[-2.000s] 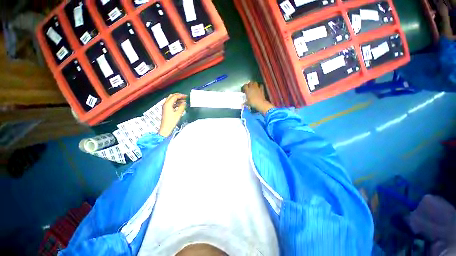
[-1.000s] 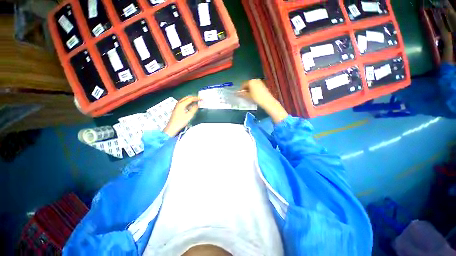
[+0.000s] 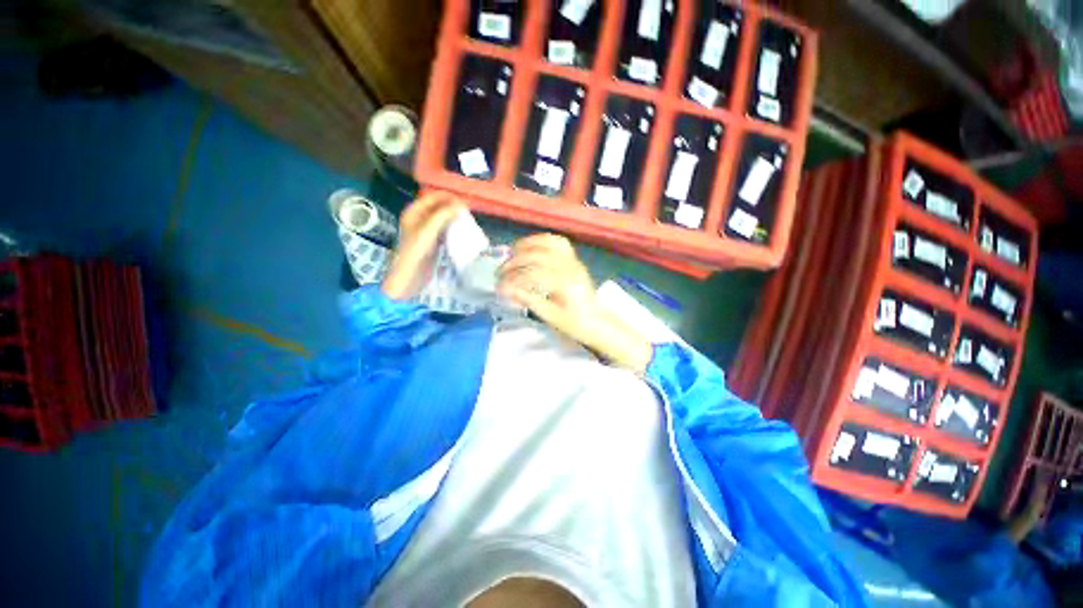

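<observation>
My left hand is at the left end of the label sheets, its fingers on a white label strip. My right hand is close beside it, fingertips on a translucent strip. Printed label sheets lie partly under both hands. An orange-red tray just ahead holds black units in two rows; most carry a white strip and a small white label, but the front-left unit shows only the small label. A white strip lies partly behind my right forearm.
A printed label roll stands at the left, with a pale hollow roll above it. A blue pen lies right of my hands. A labelled tray stack stands at right, another red stack at far left. A person's hand shows at far right.
The view has swung left, so trays appear further right. My hands have moved from the white strip near the pen to the label sheets and are closer together. The pale hollow roll has come into view.
</observation>
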